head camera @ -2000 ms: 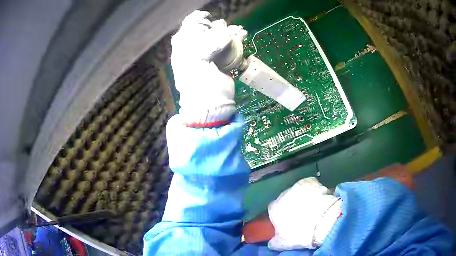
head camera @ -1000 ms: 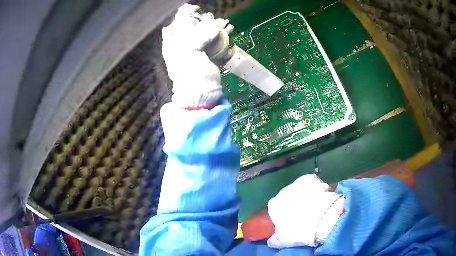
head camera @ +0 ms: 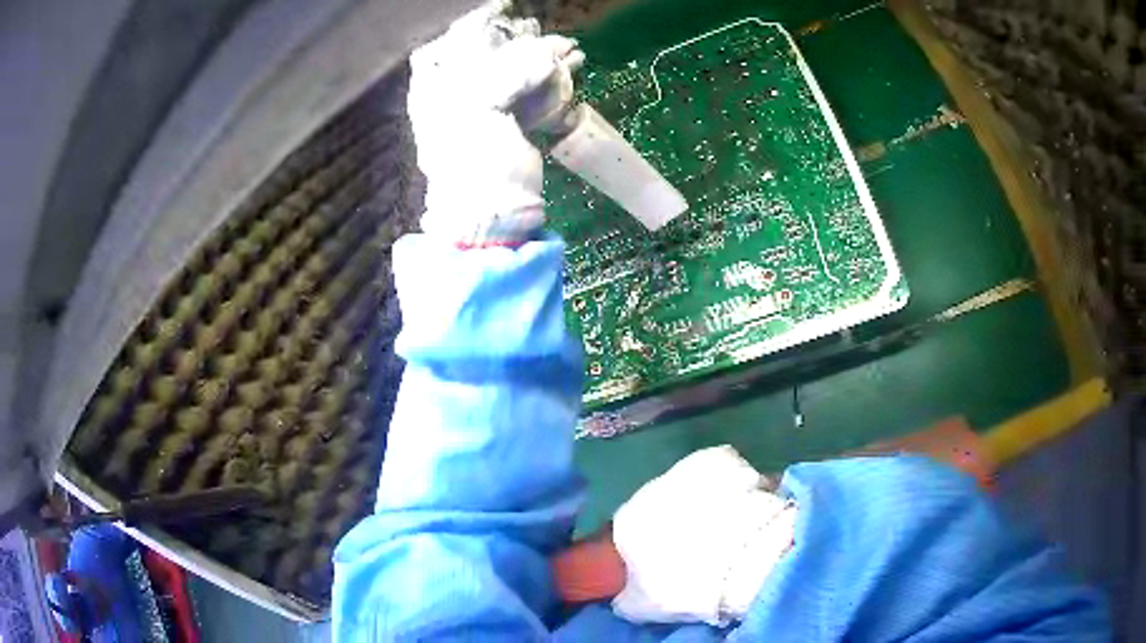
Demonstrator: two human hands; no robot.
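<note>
A large green circuit board (head camera: 742, 151) with pale edges lies on the green booth floor. My left hand (head camera: 490, 107), in a white glove, is closed around the greyish grip of a flat pale tool (head camera: 625, 172). The tool's strip points down to the right over the board; I cannot tell if it touches. My right hand (head camera: 698, 536), in a white glove, is curled near the front edge, over a red pad (head camera: 591, 572). Its fingers are hidden, so its hold is unclear.
Brown egg-crate foam walls (head camera: 251, 377) stand on the left and at the far right. A grey-white hood (head camera: 138, 189) covers the upper left. Yellow tape (head camera: 1043, 421) edges the green floor (head camera: 968, 339). Blue and red things show at the lower left.
My left hand has moved left and slightly up across the board with the tool. My right hand has shifted a little to the left in the latest frame.
</note>
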